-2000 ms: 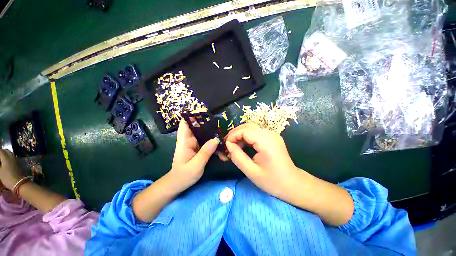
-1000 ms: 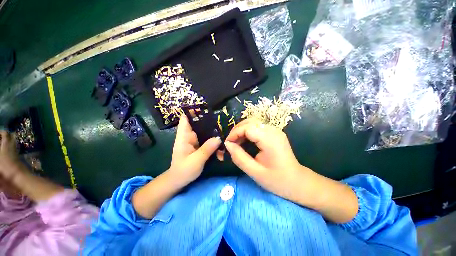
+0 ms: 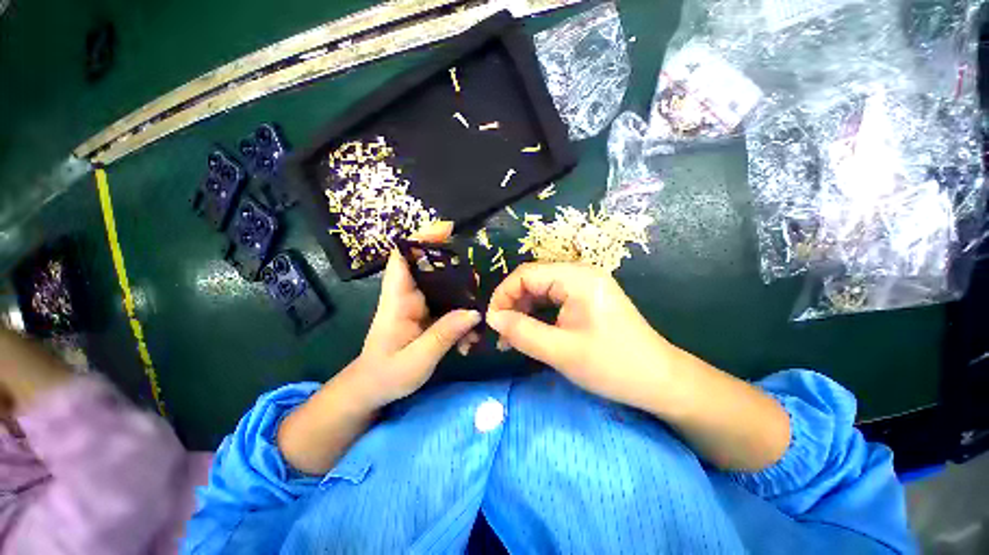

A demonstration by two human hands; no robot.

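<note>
My left hand [image 3: 407, 331] holds a black plastic housing [image 3: 445, 284] with a few small metal bits showing in its upper part. My right hand [image 3: 569, 320] is at the housing's right edge, thumb and forefinger pinched together; whether a tiny part is between them cannot be seen. Beyond the hands lies a black parts tray [image 3: 521, 76] with a heap of small mixed metal parts [image 3: 369, 201] at its left end and several loose brass contacts at its right. A pile of brass contacts [image 3: 586, 236] lies on the green bench just beyond my right hand.
Several waiting housings [image 3: 253, 228] sit left of the tray. Large clear parts bags [image 3: 868, 184] cover the far right, with a small clear bag [image 3: 586, 71] beside the tray. A metal strip [image 3: 271, 74] runs behind. A person's pink sleeve [image 3: 103, 461] is at lower left, past the yellow line.
The view has shifted slightly. My hands stay together at the housing, and fingertips of my left hand now show above its upper end. The neighbour's arm has moved, its sleeve now further forward.
</note>
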